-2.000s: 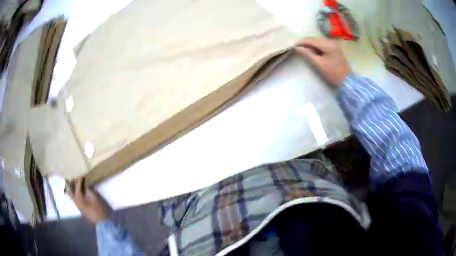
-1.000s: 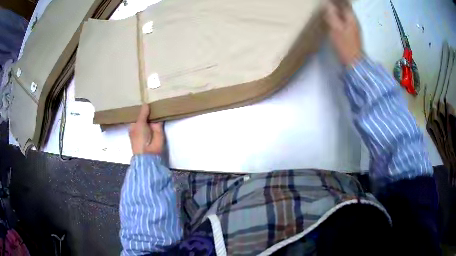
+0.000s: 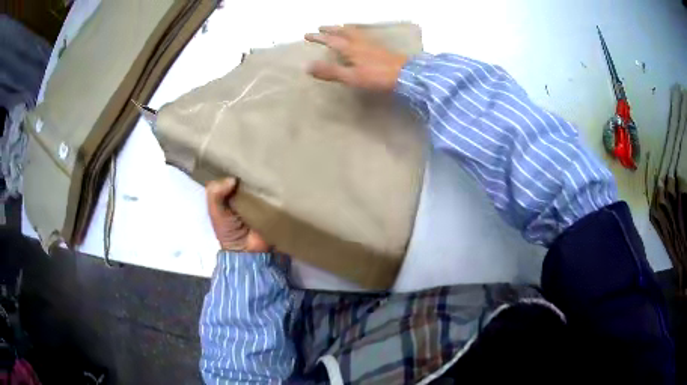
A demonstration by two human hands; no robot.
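Note:
A khaki cloth panel [image 3: 316,150] lies over the middle of the white table, its brown edge band [image 3: 324,241] along the side nearest me. My left hand [image 3: 235,218] grips the panel's near edge, thumb on top and fingers underneath. My right hand [image 3: 358,60] lies on the panel's far part, palm down, fingers apart and pointing left; it does not grip the cloth. A raised seam and pale crease lines show on the panel's left part. How many layers lie under it cannot be told.
A panel stack [image 3: 90,83] with fanned brown edges lies at the left. Red-handled shears [image 3: 621,135] lie at the right, and small brown folded pieces [image 3: 669,199] at the right edge. A thin cord [image 3: 110,218] hangs at the front left edge.
The panel has turned, with its right part now nearer me. My right hand has moved left from the panel's far right end onto its face. My left hand still holds the near edge.

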